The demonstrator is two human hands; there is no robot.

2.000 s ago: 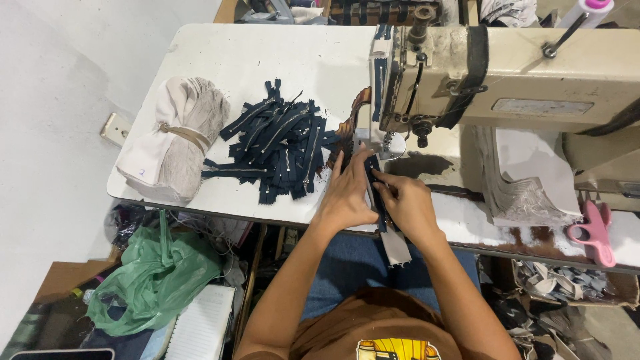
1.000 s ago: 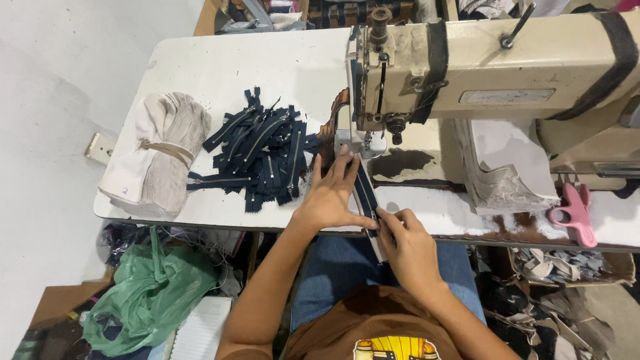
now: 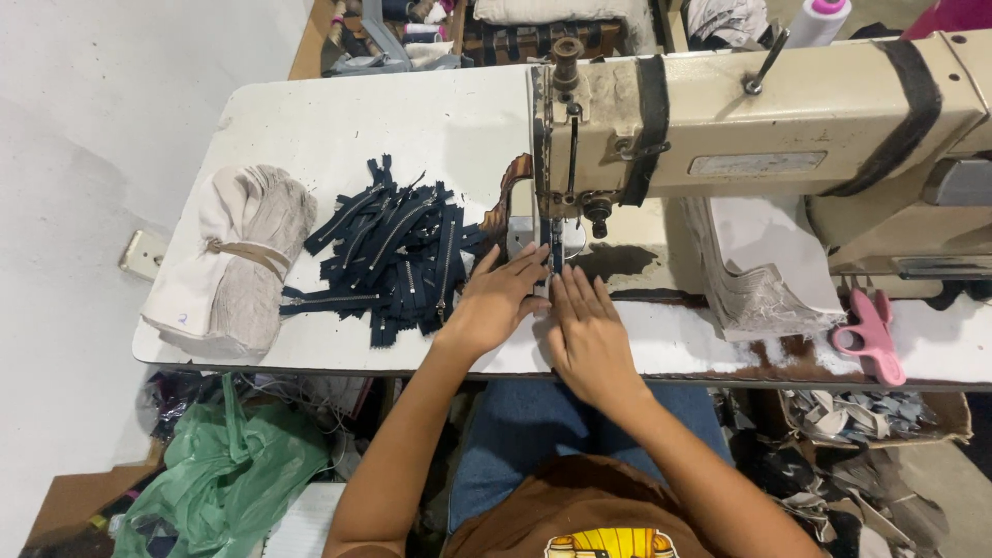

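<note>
A cream sewing machine (image 3: 697, 132) reaches over the white table. Beneath its needle area lies a dark zipper (image 3: 556, 260), with a light fabric strip partly visible beside it. My left hand (image 3: 496, 298) rests on the zipper's left side, fingers close to the presser foot. My right hand (image 3: 589, 333) lies flat at its right edge, fingers extended toward the machine. Both hands cover much of the work, and neither plainly grasps it. Left of them is a heap of navy zippers with metal teeth (image 3: 395, 248). A tied bundle of pale fabric pieces (image 3: 232, 256) lies farther left.
A stack of pale fabric (image 3: 767, 263) sits under the machine arm, with pink thread snips (image 3: 872, 337) near the front table edge (image 3: 697, 380). Below left hangs a green plastic bag (image 3: 225, 465). A box of scraps (image 3: 868, 415) is below right. A thread cone (image 3: 818, 27) stands behind.
The zipper and strip have moved up toward the needle, and their lower end no longer hangs past the table edge. My right hand has moved forward from that edge, its fingers now straightened.
</note>
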